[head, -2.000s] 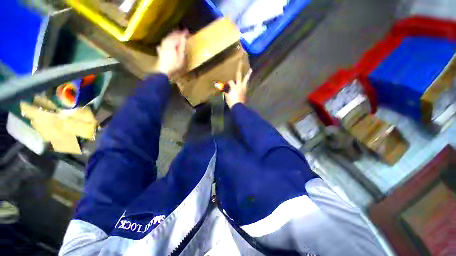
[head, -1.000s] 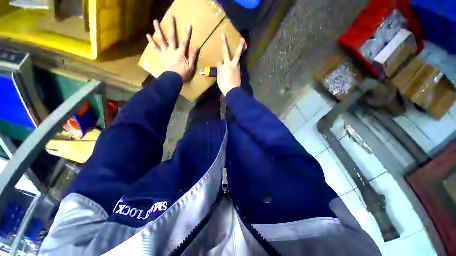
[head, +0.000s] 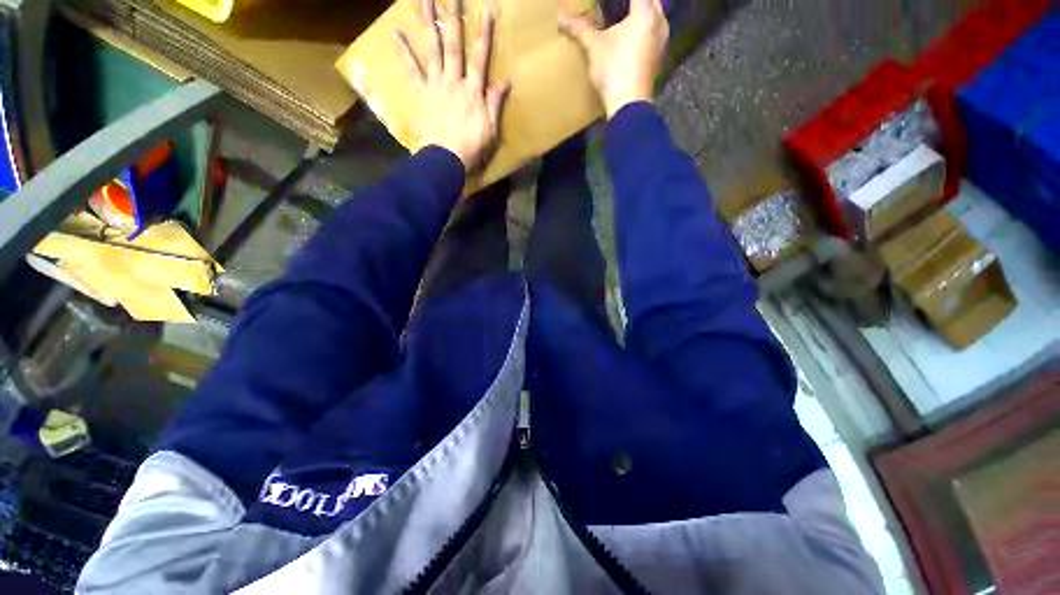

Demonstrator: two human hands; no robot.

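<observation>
A closed brown cardboard carton (head: 529, 87) is at the top centre, cut off by the picture's upper edge. My left hand (head: 459, 102) lies flat on its top, fingers spread, holding nothing. My right hand (head: 628, 56) is at the carton's right edge, thumb towards the top face and fingers bent at the picture's edge. A dark patch shows between thumb and fingers; I cannot tell whether it is the utility knife or background.
Flattened cardboard (head: 279, 70) lies at the upper left. A grey curved bar (head: 110, 151) crosses the left side, near a blue-and-orange tape dispenser (head: 149, 186) and cardboard scrap (head: 140, 267). A red crate (head: 860, 140), an open carton (head: 959, 291) and blue boxes (head: 1023, 128) are at right.
The view has shifted and the carton sits higher and further right. My right hand has moved up and right to its edge. The orange knife seen in that hand earlier no longer shows clearly.
</observation>
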